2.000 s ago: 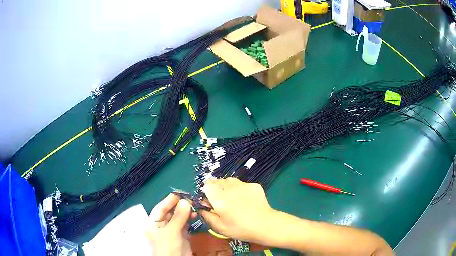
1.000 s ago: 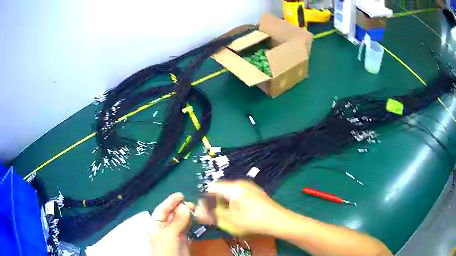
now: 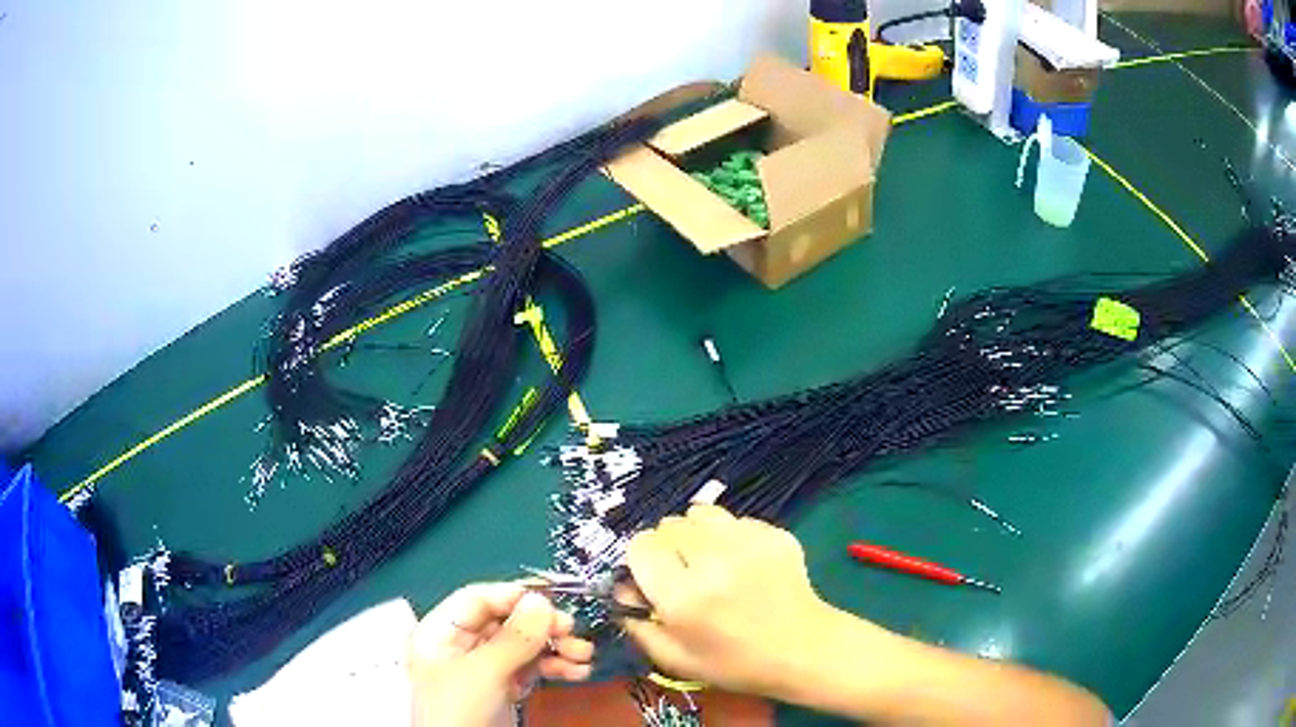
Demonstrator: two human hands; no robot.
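Observation:
My right hand (image 3: 725,597) is closed around scissors (image 3: 614,591). Their dark blades point left towards my left hand, and a bit of yellow handle shows under the palm. My left hand (image 3: 490,653) pinches a thin wire end between thumb and fingers by the blade tips. Most of that wire is hidden. Below both hands a reddish-brown wooden block (image 3: 583,706) is cut off by the bottom edge. Short wire ends (image 3: 665,704) stand over it. The main black wire bundle (image 3: 796,426) fans out beyond my hands, its white marked ends nearest them.
A red screwdriver (image 3: 907,564) lies right of my right arm. White paper (image 3: 320,675) and a blue bin (image 3: 57,611) are at left. Long black coils (image 3: 490,341) lie at back left, with an open carton (image 3: 810,220) of green pieces and a plastic cup (image 3: 1059,182) farther back.
My right hand was blurred in motion a second ago and now holds the scissors blades close by my left fingertips. The whole view has shifted slightly.

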